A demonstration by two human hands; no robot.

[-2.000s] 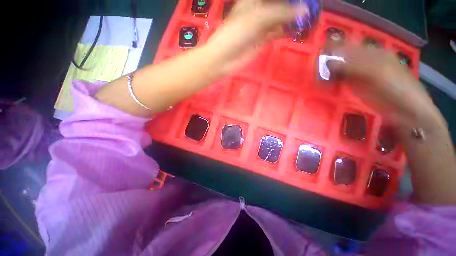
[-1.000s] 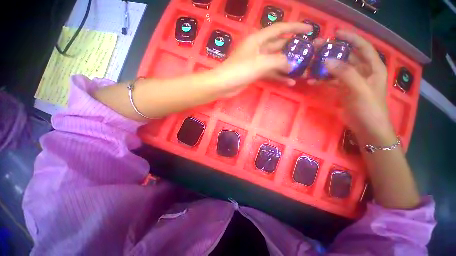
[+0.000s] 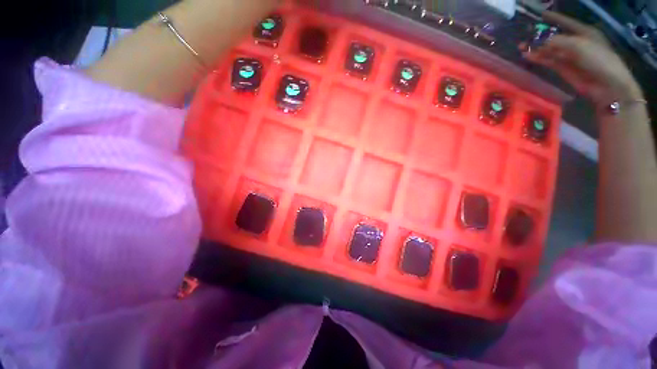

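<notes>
The red foam tray [image 3: 439, 176] lies in front of me. Green-display watches [image 3: 406, 76] sit in its far pockets, with one dark-faced watch [image 3: 313, 42] among them. Dark-screen watches [image 3: 366, 243] sit in the near pockets. My right hand [image 3: 573, 61] is beyond the tray's far right corner, its fingers at a small unit with a green-lit face [image 3: 542, 31]; blur hides whether it grips it. My left forearm crosses the tray's far left corner, and the hand is cut off by the top edge.
A row of small shiny-edged units [image 3: 432, 18] lies beyond the tray's far edge. A white sheet [image 3: 97, 45] is at the upper left. A pale strip [image 3: 578, 140] lies to the right of the tray.
My hands have parted from above the tray, where each held a blue-purple-lit watch. The left has gone out past the top edge, the right to the upper right.
</notes>
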